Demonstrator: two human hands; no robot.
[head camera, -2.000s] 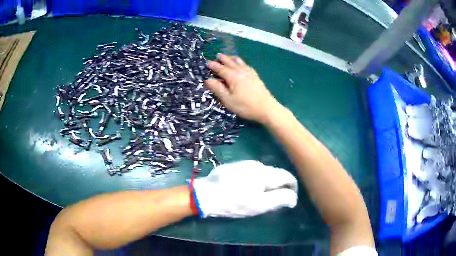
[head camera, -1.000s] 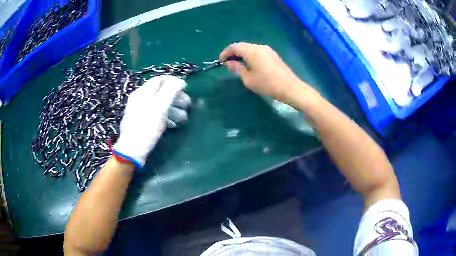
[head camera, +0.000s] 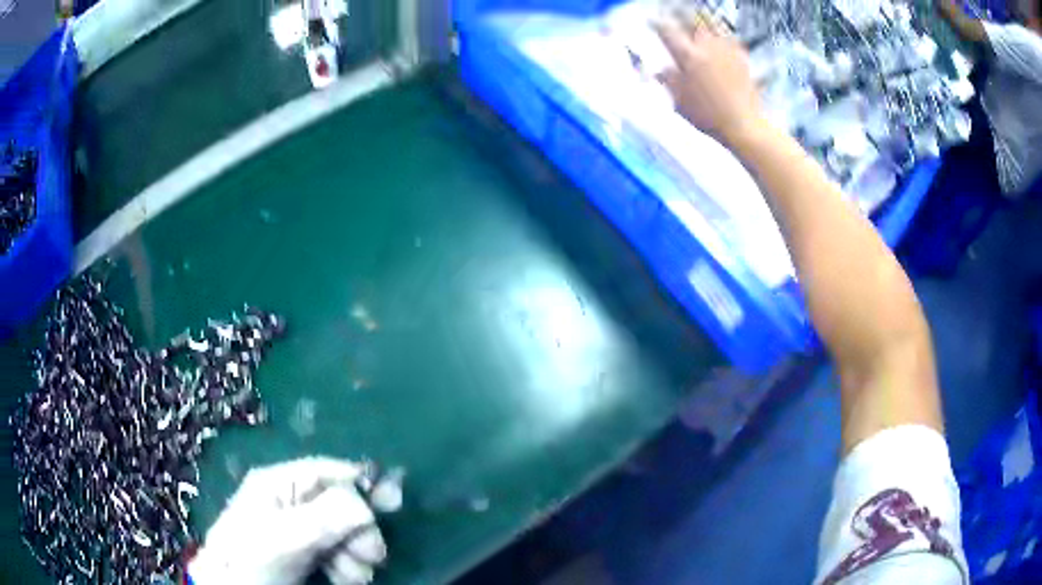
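Observation:
The heap of small dark-and-silver fittings (head camera: 103, 446) lies on the green bench at the lower left. My left hand (head camera: 303, 526), in a white knitted glove, is at the bottom edge, right of the heap, with fingers curled; a small dark spot shows at its fingertips, too blurred to tell if it is held. My bare right hand (head camera: 708, 80) reaches into the blue crate (head camera: 640, 217) at the upper right, at the left side of the piled white-and-silver components (head camera: 846, 91). Its fingertips are blurred, so any hold is unclear. A white liner (head camera: 697, 189) shows inside the crate.
A second blue tote (head camera: 51, 229) with dark fittings is at the left edge. Beyond the metal rail (head camera: 229, 154) lies a white unit (head camera: 314, 40) with a red spot. Another person's arm and pale sleeve (head camera: 1017, 91) are at the upper right, beside the crate.
The view has swung right. My right hand has left the fittings and moved into the right-hand crate. My gloved left hand has moved away from the heap's edge towards the near side of the bench.

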